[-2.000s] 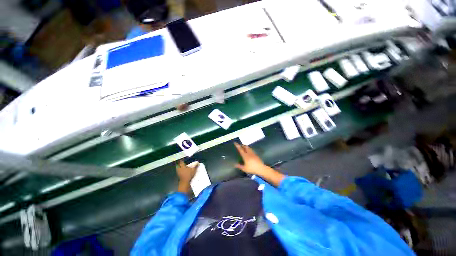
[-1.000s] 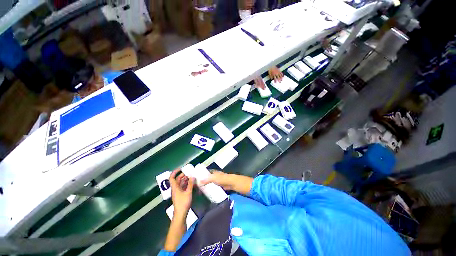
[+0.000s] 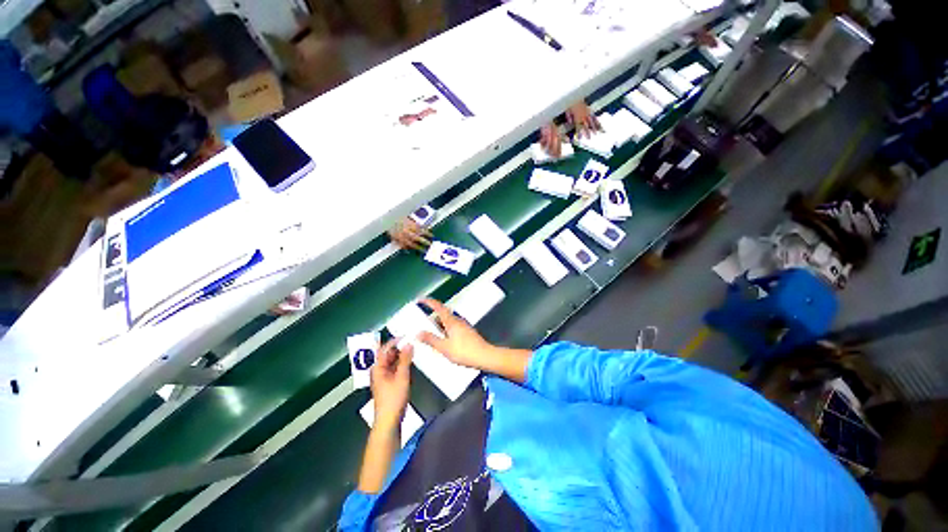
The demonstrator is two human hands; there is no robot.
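My left hand (image 3: 391, 382) and my right hand (image 3: 457, 338) are together over the near edge of the belt, both on a plain white retail box (image 3: 412, 323). The right hand's fingers lie over its top. A longer plain white piece (image 3: 445, 371) sits under my right hand; whether it is held too I cannot tell. A printed retail box (image 3: 363, 360) with a dark round picture lies just left of my hands. Another plain white box (image 3: 399, 420) lies on the side surface, partly behind my left wrist.
More white boxes lie on the green conveyor belt (image 3: 312, 322) and side surface, several beyond my right hand. Other people's hands (image 3: 411, 235) reach in under the white shelf (image 3: 343, 187). A phone (image 3: 273, 154) lies on the shelf. A dark bag (image 3: 681, 153) and blue stool (image 3: 780, 304) are at right.
My hands stay on the white box, now drawn closer together. Another person's hand has appeared at the printed box across the belt. The view has shifted slightly.
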